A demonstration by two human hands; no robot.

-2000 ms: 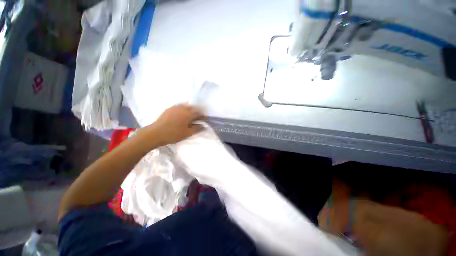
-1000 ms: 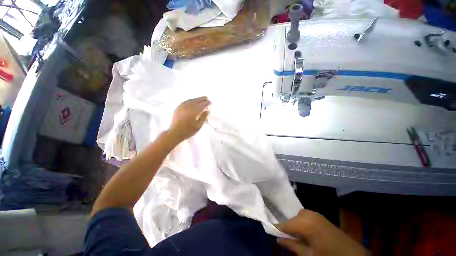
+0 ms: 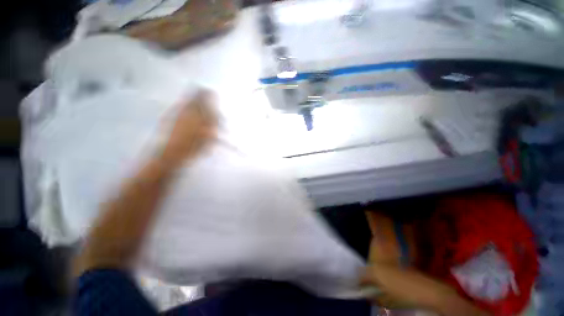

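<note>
The white garment body (image 3: 235, 216) is spread over the left of the table and hangs over its front edge towards my lap. My left hand (image 3: 193, 123) is blurred and rests on or grips the fabric left of the needle area; its fingers are not clear. My right hand (image 3: 378, 282) holds the fabric's lower right corner at the bottom, below the table edge. The white sewing machine (image 3: 371, 83) with a blue stripe stands right of my left hand, its lit needle area clear of the fabric's right edge.
Thread snips (image 3: 438, 137) lie on the table, right of the needle. A red cloth or bag (image 3: 519, 247) with white pieces inside is below right. The grey table edge (image 3: 396, 179) runs across. Layered white pieces (image 3: 37, 154) hang at the far left. A brown bundle (image 3: 185, 23) lies behind.
The view has turned to the right. The garment is spread wider and flatter over the left of the table. My right hand still holds its lower corner, while the red bag has come into view.
</note>
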